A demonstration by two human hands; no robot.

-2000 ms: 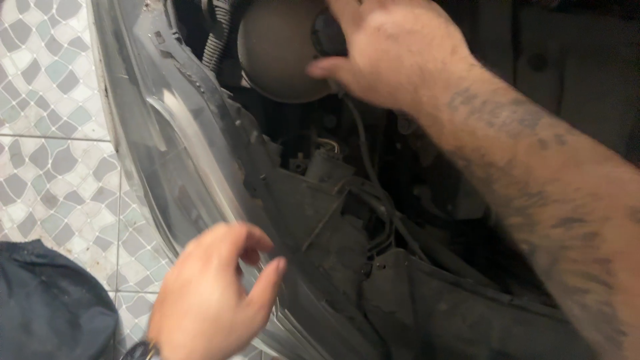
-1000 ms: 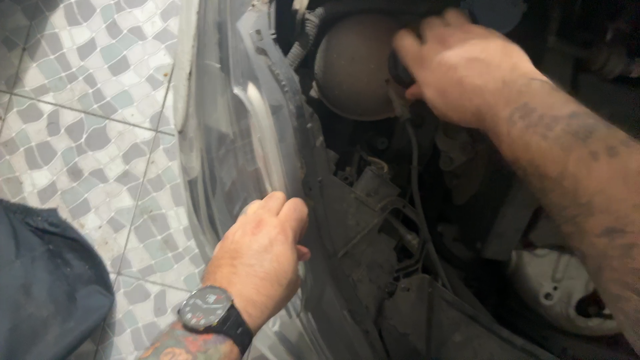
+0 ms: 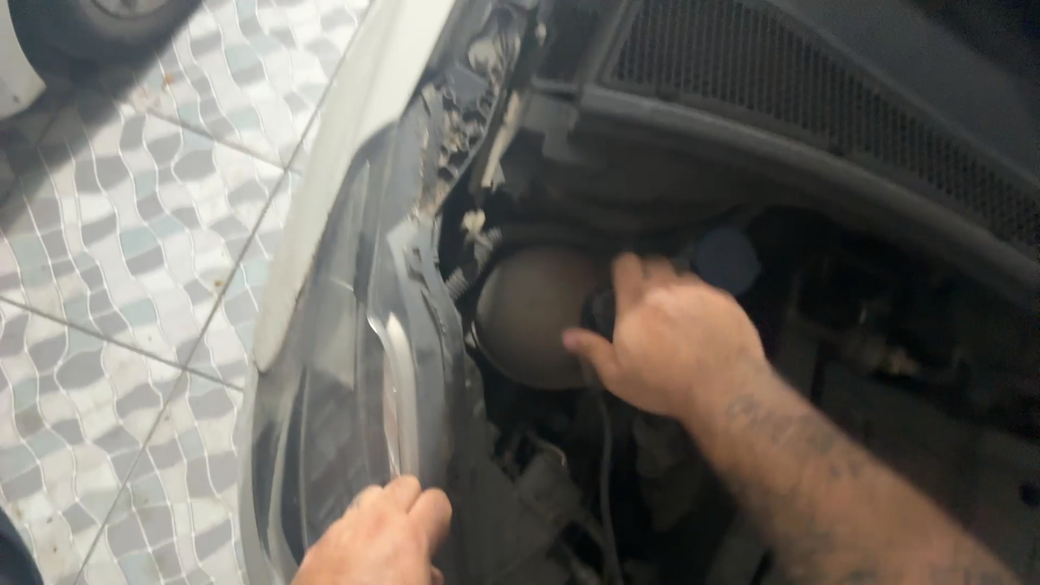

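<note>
My right hand [image 3: 682, 333] reaches into a car's engine bay, its thumb and fingers around a small black round part [image 3: 599, 313] in front of a greyish dome-shaped metal part [image 3: 532, 317]. A thin cable [image 3: 606, 479] hangs down from near that black part. At the bottom, my left hand [image 3: 382, 528] rests with bent fingers on the headlight [image 3: 341, 455], by a pale curved strip [image 3: 400, 390] within the lamp. Whether it grips anything cannot be told. Blur softens the fingertips of both hands.
A white fender [image 3: 325, 195] runs up from the headlight. The black cowl grille [image 3: 756, 73] crosses the top right. A bluish round cap [image 3: 725, 260] is just beyond my right hand. Patterned floor tiles [image 3: 146, 268] and another vehicle's wheel [image 3: 138, 16] show at left.
My left hand, above the headlight two seconds ago, has come down onto it. My right hand stays by the dome-shaped part. The view has shifted toward the cowl.
</note>
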